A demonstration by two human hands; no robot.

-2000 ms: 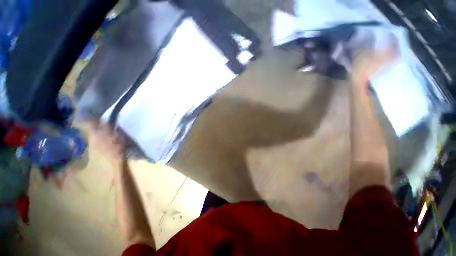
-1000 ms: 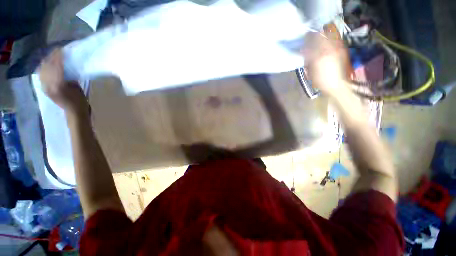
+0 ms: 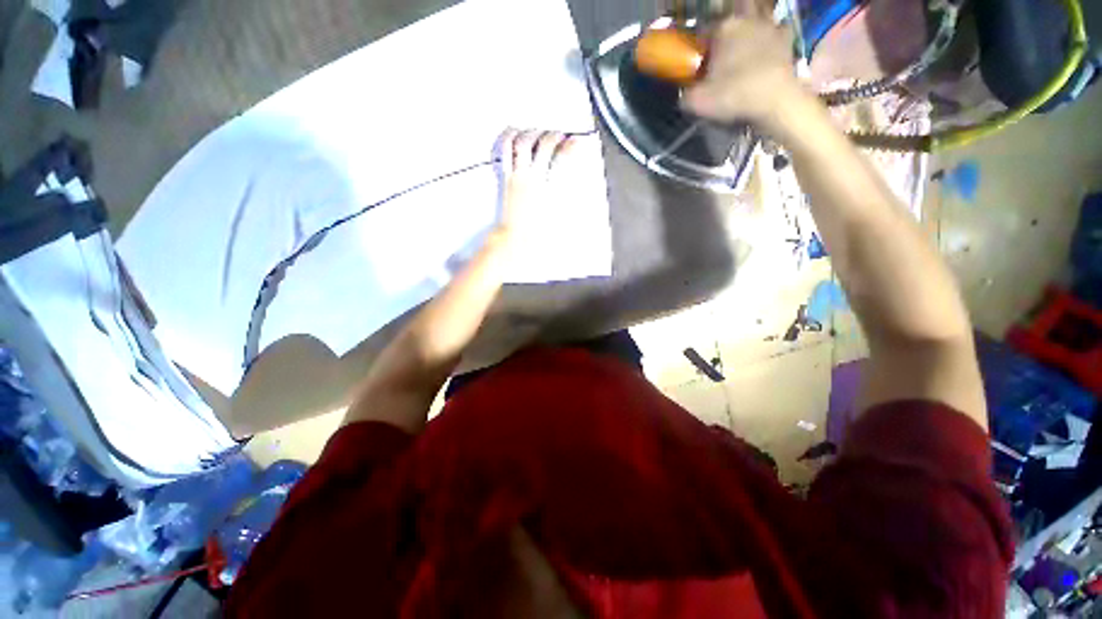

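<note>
A white garment panel (image 3: 399, 230) lies spread on the grey-brown pressing cover (image 3: 689, 242), with a thin dark seam line curving along it. My left hand (image 3: 529, 163) rests on the panel near its right end, on the seam line, fingers spread and holding nothing. My right hand (image 3: 743, 75) is on the steam iron (image 3: 659, 115), just right of the panel. The iron's orange handle end shows left of my fingers; its dark body and pale rim show below, and part of it is hidden by my hand.
A stack of white panels with dark bands (image 3: 103, 351) lies at the left. Small white and dark pieces (image 3: 58, 61) lie at the far left. A yellow-green hose (image 3: 1009, 127) curves at the upper right. Blue plastic bags (image 3: 260, 502) are below left, a red crate (image 3: 1063, 345) at right.
The white panel, held up by both hands a second ago, now lies flat on the cover. My left hand has moved right onto it. My right hand has let go of it and taken hold of the iron.
</note>
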